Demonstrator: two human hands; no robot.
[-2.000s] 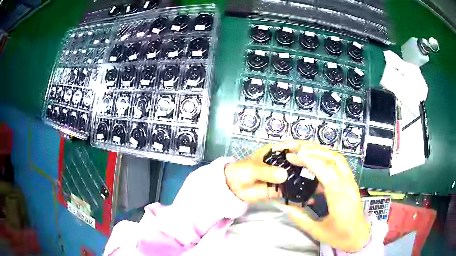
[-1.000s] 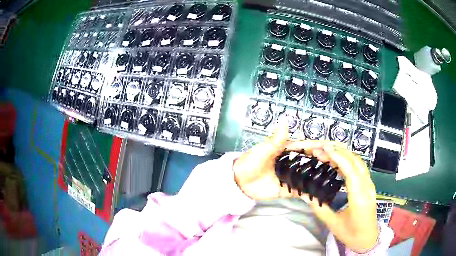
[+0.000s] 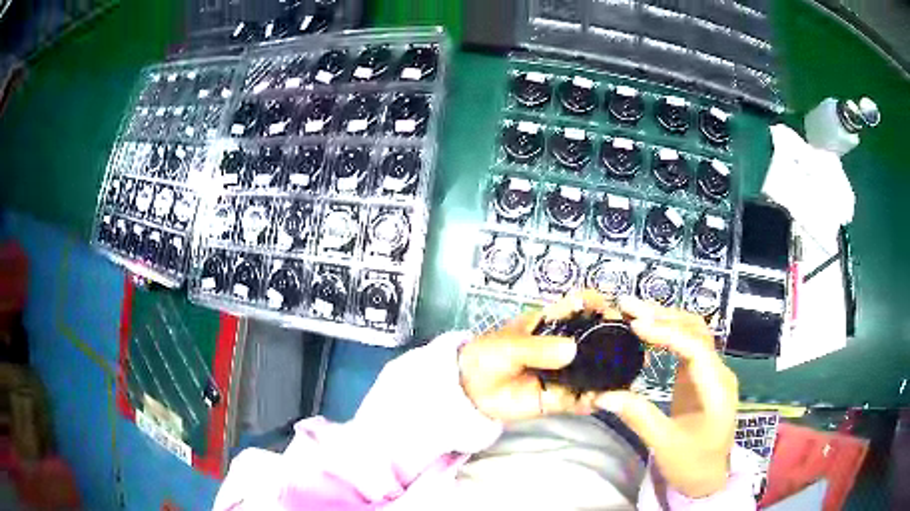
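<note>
My left hand (image 3: 514, 369) and my right hand (image 3: 683, 389) hold a short stack of black watch heads (image 3: 599, 354) between them, in front of my body at the near edge of the right tray. The round dark face of the end piece shows. How many pieces are in the stack cannot be told. The clear blister tray (image 3: 486, 225) holds rows of black watch heads with small white labels. Its nearest filled row has silvery faces. The row nearest me shows patterned floor and is partly hidden by my hands.
Filled clear trays (image 3: 419, 190) overlap at the left. Black compartment trays (image 3: 649, 45) stand at the back. Right of the near tray are a glossy black case (image 3: 764, 236), white paper (image 3: 810, 180) with a thin pen (image 3: 824, 265), and a pump bottle (image 3: 834, 125). A red bin (image 3: 818, 454) is lower right.
A second ago the stack lay lengthwise with its edges showing; now it is turned so a round face shows. The left fingers have closed onto it. The view has shifted slightly.
</note>
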